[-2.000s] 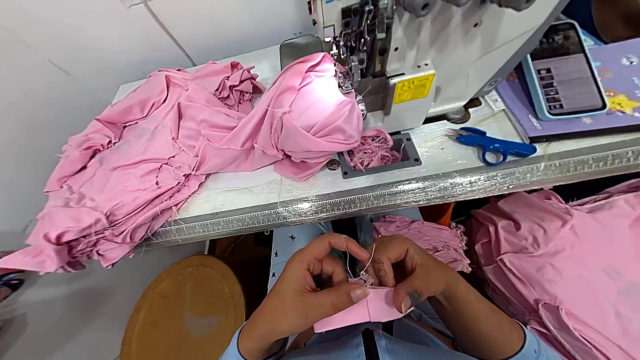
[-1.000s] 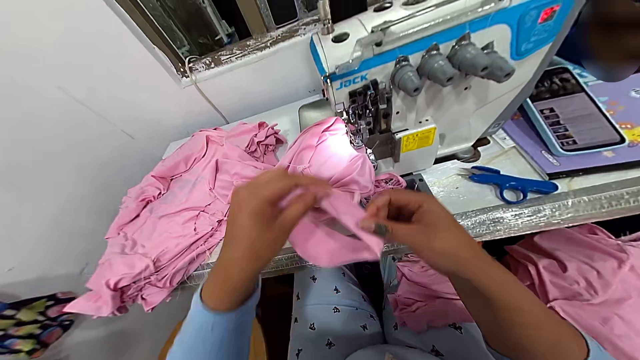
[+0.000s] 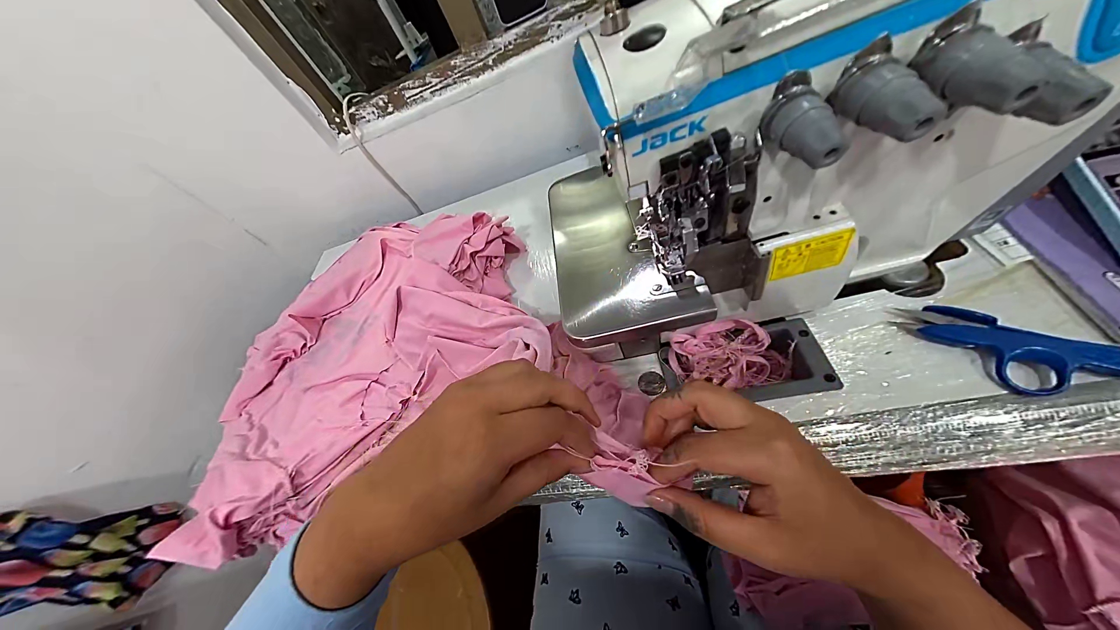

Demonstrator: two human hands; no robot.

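My left hand (image 3: 490,437) and my right hand (image 3: 744,472) pinch a small piece of pink fabric (image 3: 621,479) between them, above the table's front edge. Loose threads show along the piece between my fingertips. A heap of pink fabric (image 3: 376,332) lies on the table to the left, its right end running behind my hands. Beyond them stands a Jack overlock sewing machine (image 3: 700,201); its metal plate and presser foot area are uncovered. A dark recessed tray (image 3: 805,367) beside it holds pink trimmings (image 3: 731,353).
Blue thread snips (image 3: 1041,347) lie on the table at the right, near a purple item (image 3: 1063,249). More pink fabric (image 3: 1050,534) is below the table edge at the lower right. A round yellowish stool top (image 3: 437,591) and a patterned cloth (image 3: 79,556) are low on the left.
Fabric that covered the machine's metal plate one second ago is off it. Both hands have come closer together, and the cloth between them is gathered. The view has shifted.
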